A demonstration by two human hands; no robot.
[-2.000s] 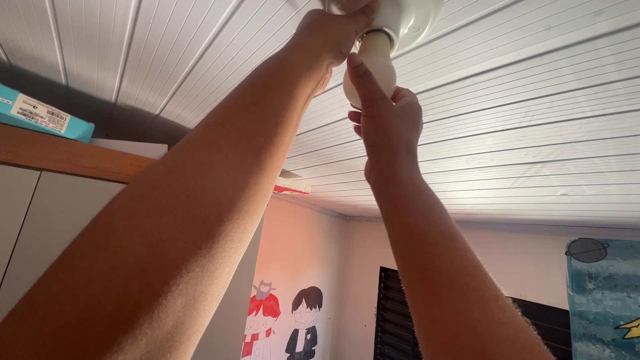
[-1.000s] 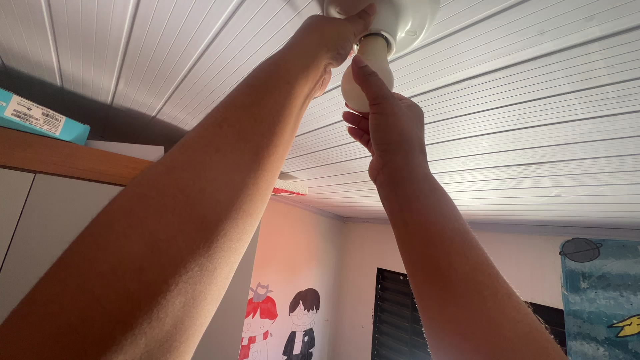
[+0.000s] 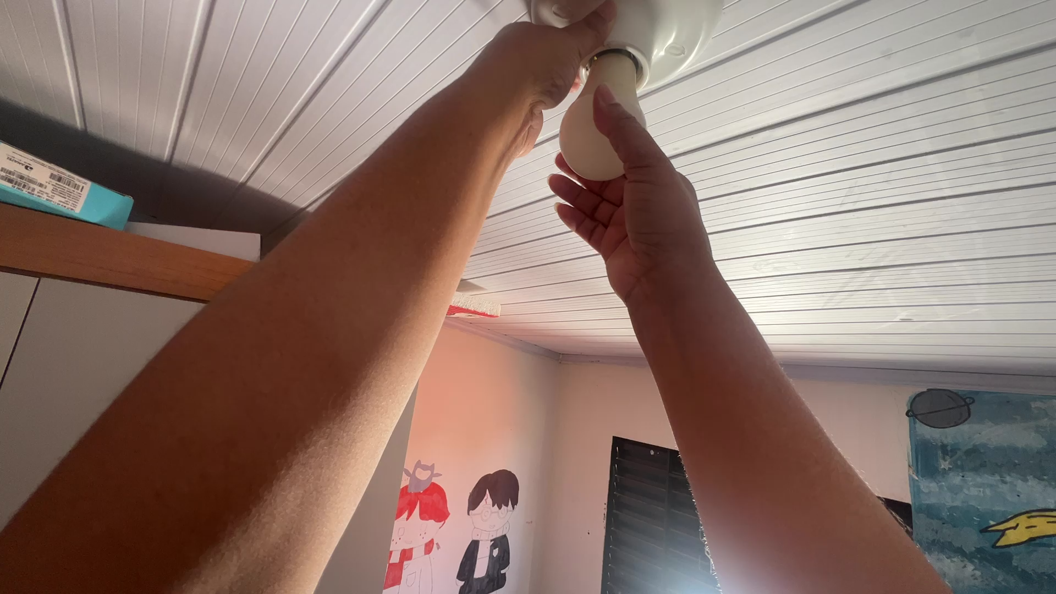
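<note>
A white light bulb (image 3: 582,136) hangs neck up in the round opening of a white ceiling lamp holder (image 3: 681,41) at the top of the head view. My right hand (image 3: 643,181) is at the bulb from below and the right, thumb on its side and the other fingers curled loosely beneath. Whether those fingers touch the glass is hard to tell. My left hand (image 3: 549,66) grips the left side of the lamp holder, beside the bulb's neck; part of its fingers is cut off by the top edge.
White slatted panels form the ceiling (image 3: 825,206) around the holder. At left stands a tall wardrobe (image 3: 99,355) with a blue box (image 3: 66,186) on top. A dark louvred window (image 3: 652,520) and a wall with painted figures (image 3: 487,528) lie beyond my arms.
The fingers of my right hand have loosened and spread below the bulb, and that hand has turned a little. My left hand stays on the lamp holder.
</note>
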